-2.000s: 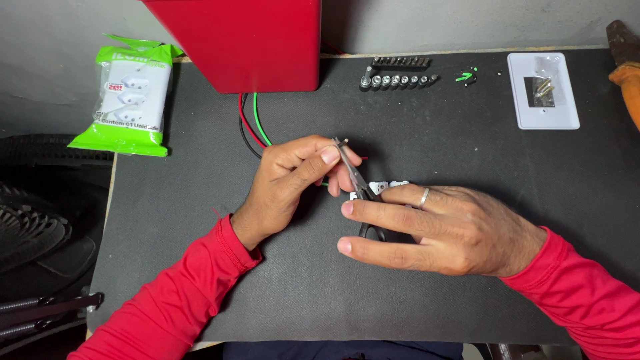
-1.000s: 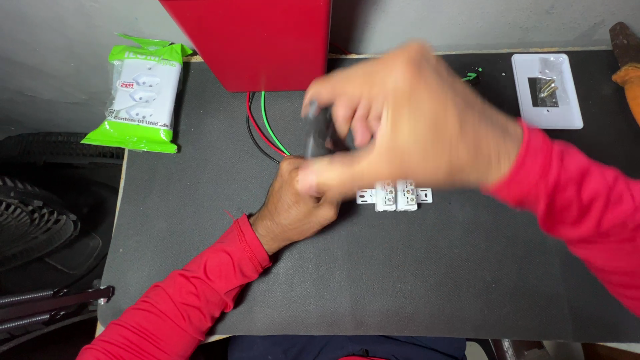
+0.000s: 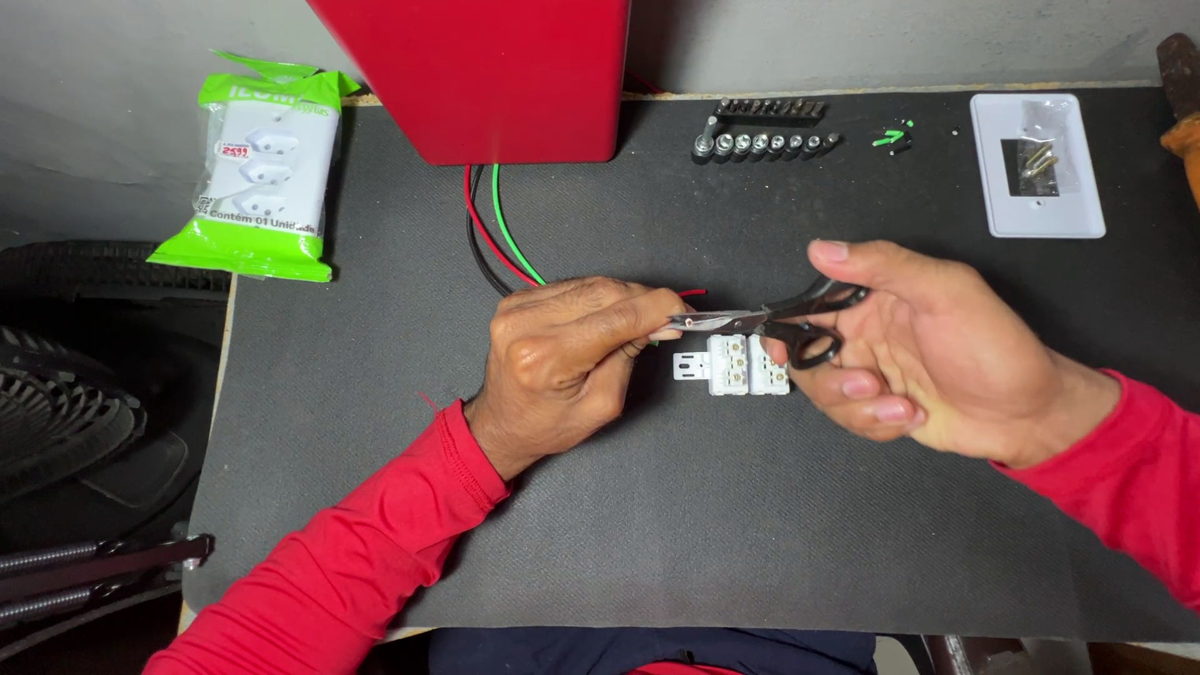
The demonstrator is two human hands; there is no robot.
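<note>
My left hand (image 3: 577,366) pinches electrical wire between thumb and forefinger, just left of centre; which strand lies in the pinch is partly hidden. Black-handled scissors (image 3: 802,319) are in my right hand (image 3: 937,352), palm turned up, with their blades pointing left and meeting the wire at my left fingertips. Red (image 3: 483,230), green (image 3: 506,230) and black wires come from under a red box (image 3: 525,84) and run to my left hand. A red wire end (image 3: 692,292) shows above the blades. Below the scissors lies a white socket module on a mounting strap (image 3: 727,366).
A packaged triple outlet (image 3: 267,178) lies at the left of the black mat (image 3: 656,525). Sockets and bits (image 3: 769,145) stand in rows at the back, beside green insulation scraps (image 3: 888,138). A white wall plate (image 3: 1039,216) holds a small bag of screws. A fan (image 3: 66,403) stands at left.
My right hand has swung the scissors to the right of my left hand and turned palm up; they pointed upward two seconds ago. My left hand has turned back-up and stays pinched.
</note>
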